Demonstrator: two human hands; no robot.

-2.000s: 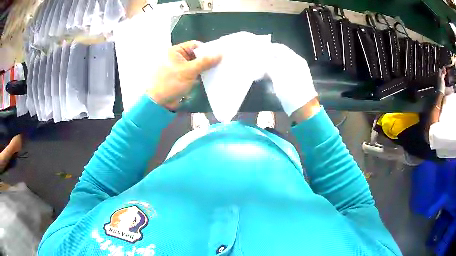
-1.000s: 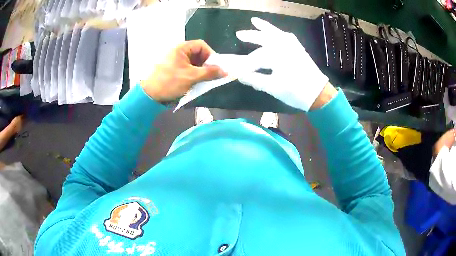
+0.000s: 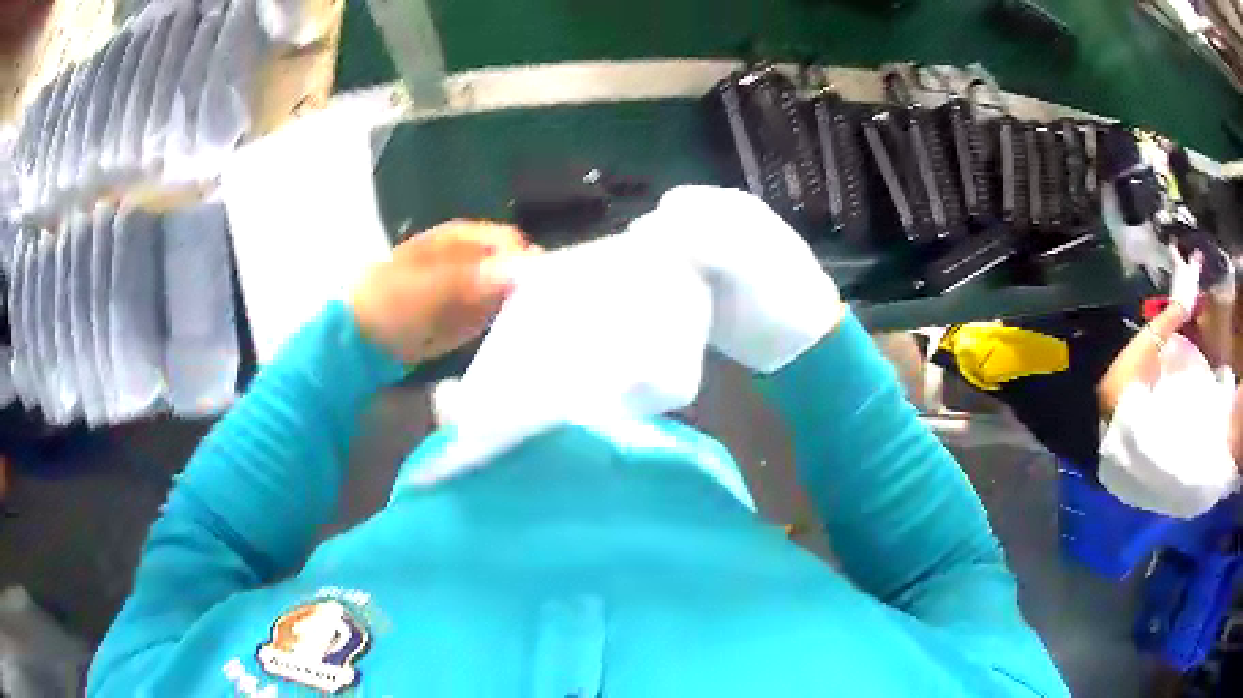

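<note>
A white protective bag (image 3: 586, 334) hangs blurred between my hands over the green bench's near edge, in front of my chest. My bare left hand (image 3: 439, 284) pinches its upper left edge with thumb and fingers. My right hand (image 3: 750, 277), in a white knit glove, is at its upper right side; glove and bag merge in white, and its fingertips are hidden. A dark flat shape (image 3: 562, 205) lies on the green surface just beyond the bag; blur hides what it is.
A white stack of empty bags (image 3: 307, 225) lies left, with rows of bagged units (image 3: 123, 314) beyond. Black units (image 3: 927, 164) stand in a row at right. A yellow item (image 3: 1009, 355), blue bins (image 3: 1111, 525) and another person's arm (image 3: 1145, 361) are at far right.
The bag now hangs spread and lower toward my chest. My right glove's fingers, apart before, are now bent at the bag. The view has shifted, and a dark shape shows beyond the bag.
</note>
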